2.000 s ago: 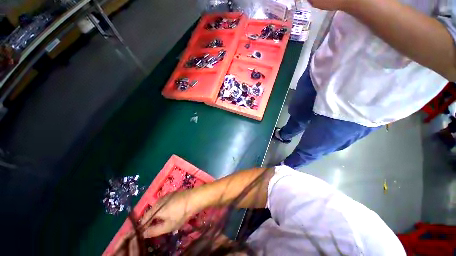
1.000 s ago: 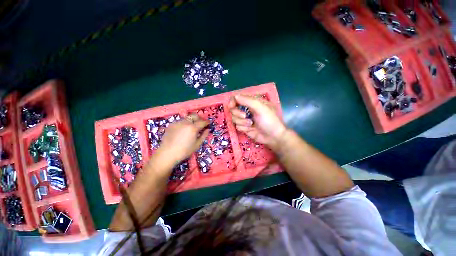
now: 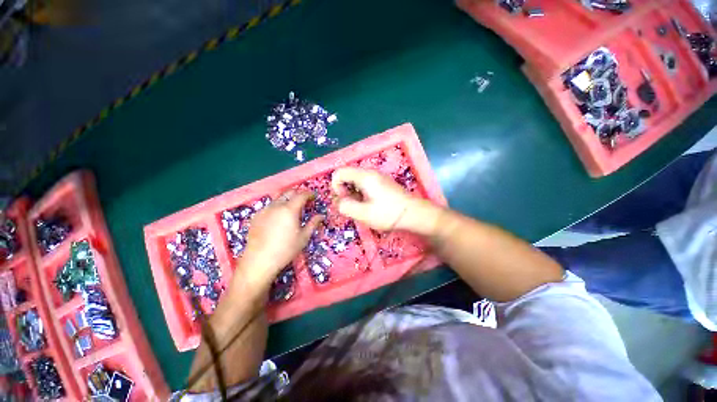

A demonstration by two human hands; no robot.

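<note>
A pink-red sorting tray with four compartments lies in front of me. Small silvery, white and dark components fill its left compartments, and tiny dark parts are scattered thinly in the rightmost one. My left hand is over the second and third compartments, its thumb and fingers apart beside the components; whether it touches one is unclear. My right hand is over the third and fourth compartments with its fingers curled around small dark parts. A loose component pile lies on the green surface beyond the tray.
Side parts trays stand at the left and upper right, holding green boards, striped silvery parts and larger metallic parts. A tiny pale piece lies on the green mat. Another person's clothed body is at the right edge.
The view swung from the right-hand trays to the tray in front, then shifted slightly. Since one second ago, my right hand has moved left, closer to my left hand.
</note>
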